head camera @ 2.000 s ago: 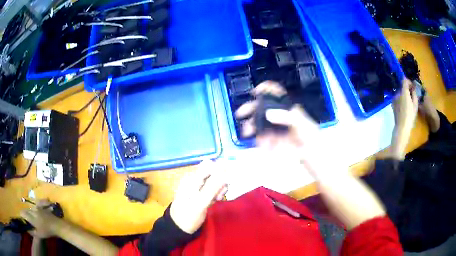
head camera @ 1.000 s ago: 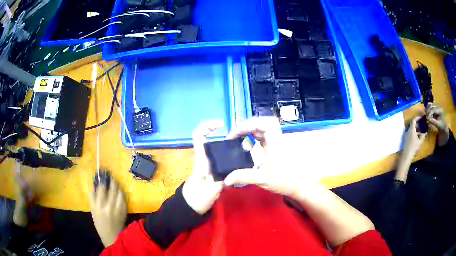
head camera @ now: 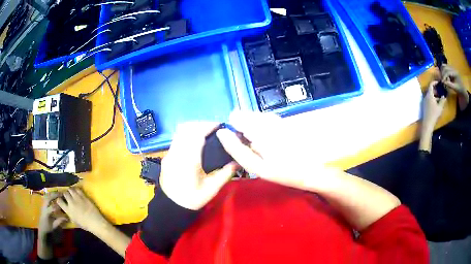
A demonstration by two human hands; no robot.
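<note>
A black square housing point(head camera: 213, 150) is held in front of my red top, above the front edge of the bench. My left hand point(head camera: 182, 167) is closed around its left side and bottom. My right hand point(head camera: 253, 149) is on its right side, with fingers over its upper edge. Both hands are overexposed, so fingertip detail is hard to see. A wired board unit point(head camera: 146, 124) with a white lead lies in the lower-left blue tray point(head camera: 181, 93). A black unit point(head camera: 151, 169) lies on the table, partly hidden behind my left hand.
Open black shells point(head camera: 290, 69) lie in rows in the middle-right tray, one with a pale square. Units with white leads fill the upper-left tray point(head camera: 232, 30). A black-and-white box point(head camera: 62, 131) and black screwdriver point(head camera: 49, 180) are at left. Other people's hands point(head camera: 77, 209) show at left and right.
The housing has turned and tilted between my hands, moving slightly left, and my hands have closed further around it. The neighbour's hand at left has moved left, away from the units.
</note>
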